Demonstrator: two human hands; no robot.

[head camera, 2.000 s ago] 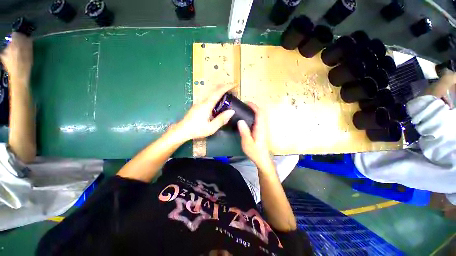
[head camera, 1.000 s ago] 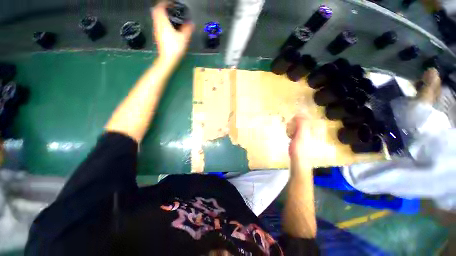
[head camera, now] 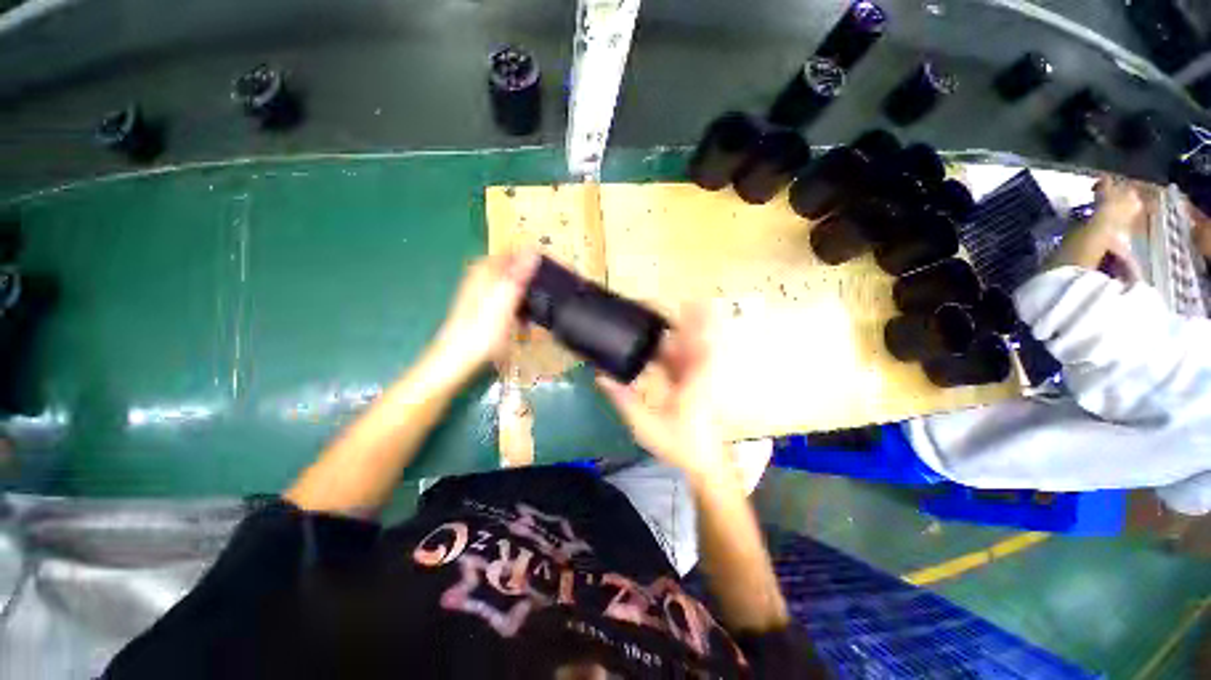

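Note:
A black cylindrical unit [head camera: 591, 319] is held tilted above the left part of the tan board [head camera: 757, 306]. It looks like a wider smooth sleeve at its right with a slimmer black part at its left; blur hides the joint. My left hand [head camera: 494, 308] is closed around its left end. My right hand [head camera: 671, 396] is at its right end, fingers against the wide part, blurred. A cluster of black housing tubes [head camera: 916, 239] stands at the board's right side, several with dark open mouths.
The belt [head camera: 385, 80] runs along the back with spaced cores [head camera: 515, 90] and taller units [head camera: 813, 93]. A white post [head camera: 603, 86] stands at its edge. A neighbour's sleeve [head camera: 1109, 352] and a black slotted tray [head camera: 1007, 229] are at the right. A blue crate [head camera: 863, 618] is below.
My left hand has come back from the belt to the board, now with a black part in it. My right hand has moved left to meet it. The blue-lit core is no longer seen beside the post.

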